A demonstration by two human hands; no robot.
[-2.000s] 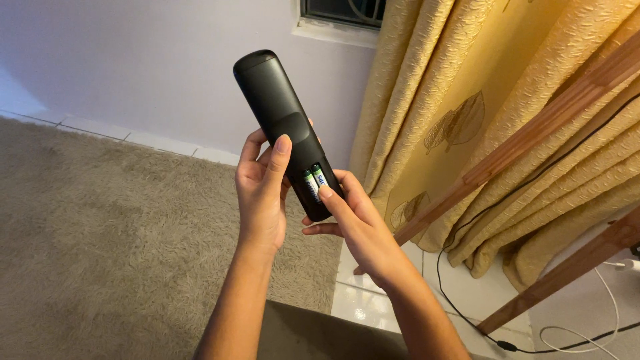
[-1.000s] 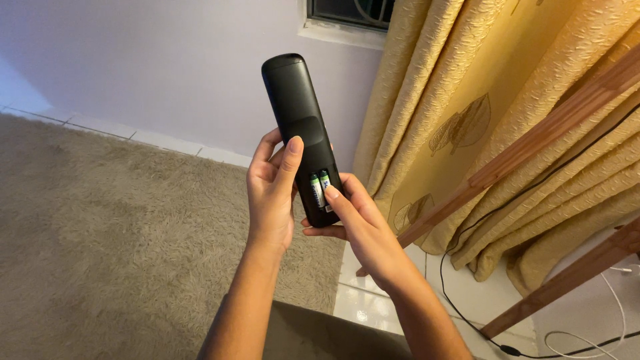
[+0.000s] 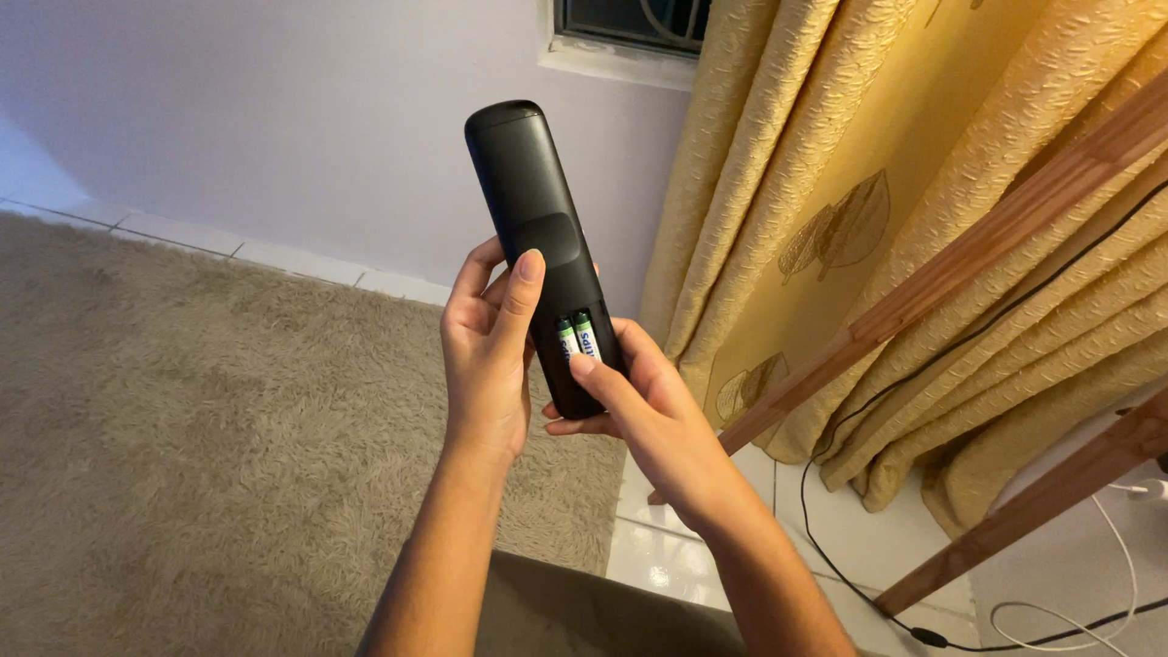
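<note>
A black remote control point(image 3: 534, 187) is held back side up, tilted a little to the left at its top. Its battery compartment is uncovered near the lower end, and two white and green batteries point(image 3: 587, 334) lie side by side in it. My left hand point(image 3: 488, 351) grips the remote's left edge, with the thumb on its back just below a shallow recess. Around the lower end is my right hand point(image 3: 652, 411), its thumb on the lower part of the batteries and its other fingers partly hidden under the remote. No battery cover is visible.
A beige shaggy rug point(image 3: 228, 456) covers the floor at left, beside white tiles point(image 3: 666, 557). Yellow curtains point(image 3: 821, 228) hang at right behind slanted wooden bars point(image 3: 958, 265). Black and white cables point(image 3: 931, 636) run at lower right. A dark padded surface point(image 3: 593, 607) is at the bottom.
The right thumb has shifted slightly over the batteries. Both hands keep their hold on the remote, whose tilt has varied a little.
</note>
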